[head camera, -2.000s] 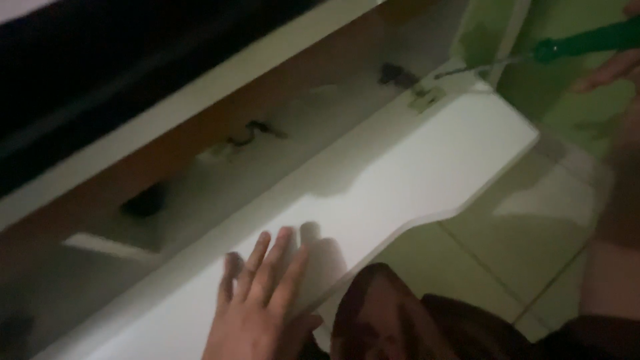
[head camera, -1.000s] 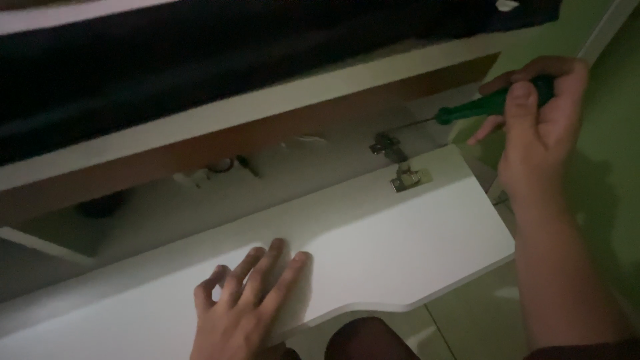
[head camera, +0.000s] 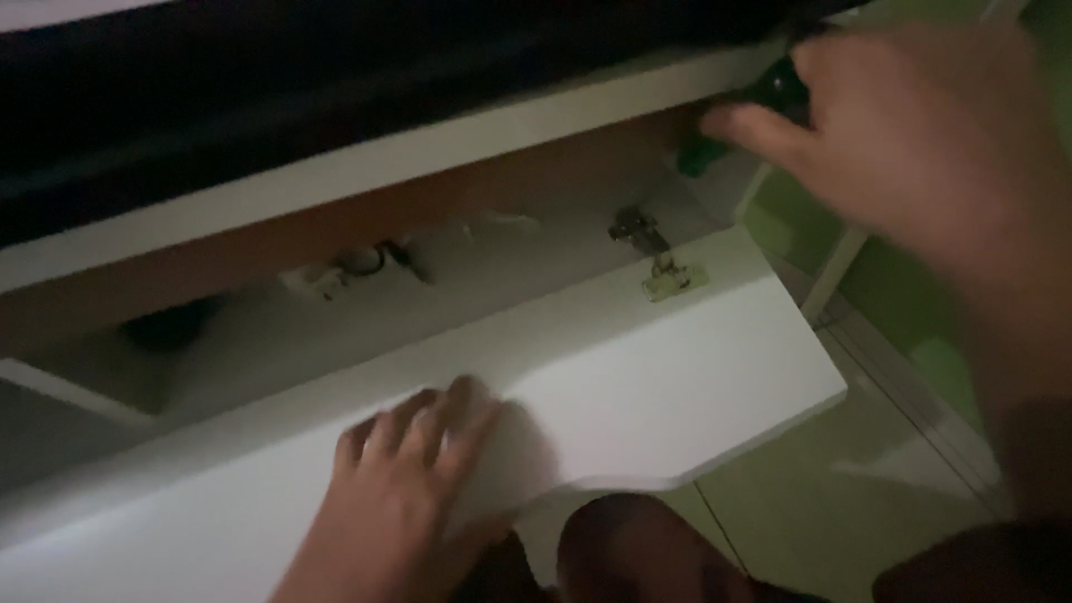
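My left hand (head camera: 402, 477) rests with bent, spread fingers on a white cabinet door panel (head camera: 670, 377), which lies folded down from the cabinet. At the upper right, my blurred right hand (head camera: 888, 134) is closed around a screwdriver's green handle (head camera: 708, 151), at the right end of the cabinet opening. The screwdriver's tip cannot be made out. Below and left of it, a metal concealed hinge (head camera: 641, 230) sits on the cabinet floor, and its cup (head camera: 674, 280) is set in the panel near the panel's right end.
Inside the cabinet lie a dark cable (head camera: 368, 260) with small pale items and a dark object (head camera: 172, 322) near a divider (head camera: 79, 389). A white shelf edge (head camera: 419, 155) runs above the opening, under dark cloth-like material. My knees are below the panel, over floor tiles (head camera: 804, 469).
The screwdriver's shaft pointed at the hinge one second ago; now my right hand and the handle are above and to the right of the hinge. My left hand stays on the panel.
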